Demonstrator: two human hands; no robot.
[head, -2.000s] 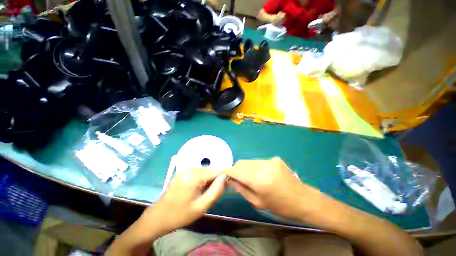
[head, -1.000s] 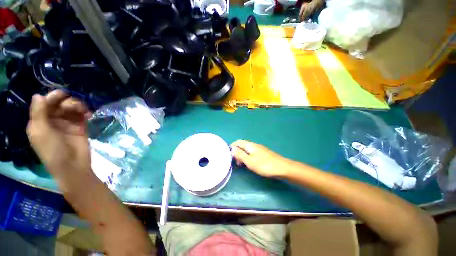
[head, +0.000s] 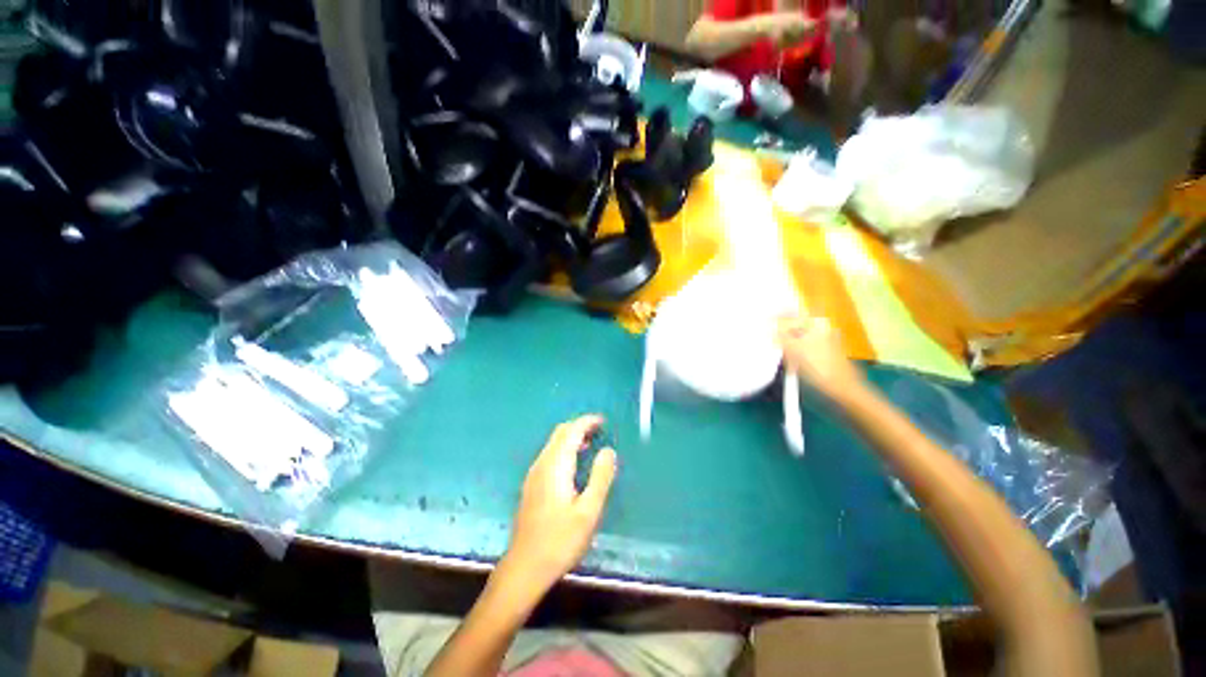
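A white round housing [head: 718, 341] with two narrow white arms [head: 792, 413] hanging from its sides is over the front edge of the orange sheet. My right hand [head: 813, 355] holds it at its right side; the fingertips are blurred. My left hand [head: 562, 496] is over the green bench to the lower left, thumb and fingers apart. A dark spot shows between them, too unclear to name. A clear bag of white arms [head: 265, 417] lies at left. Another clear bag [head: 1025, 470] lies at right, partly behind my right forearm.
A large heap of black housings [head: 463, 152] and a metal post [head: 355, 113] stand at the back left. A milky plastic bag [head: 942, 172] lies on the orange sheet [head: 880, 284]. Across the bench is a person in red [head: 767, 40]. Open cartons [head: 165, 635] are below the bench edge.
The housing has moved from in front of me forward and right in my right hand, and a second arm now shows on its right. My left hand has come from the far left to the middle.
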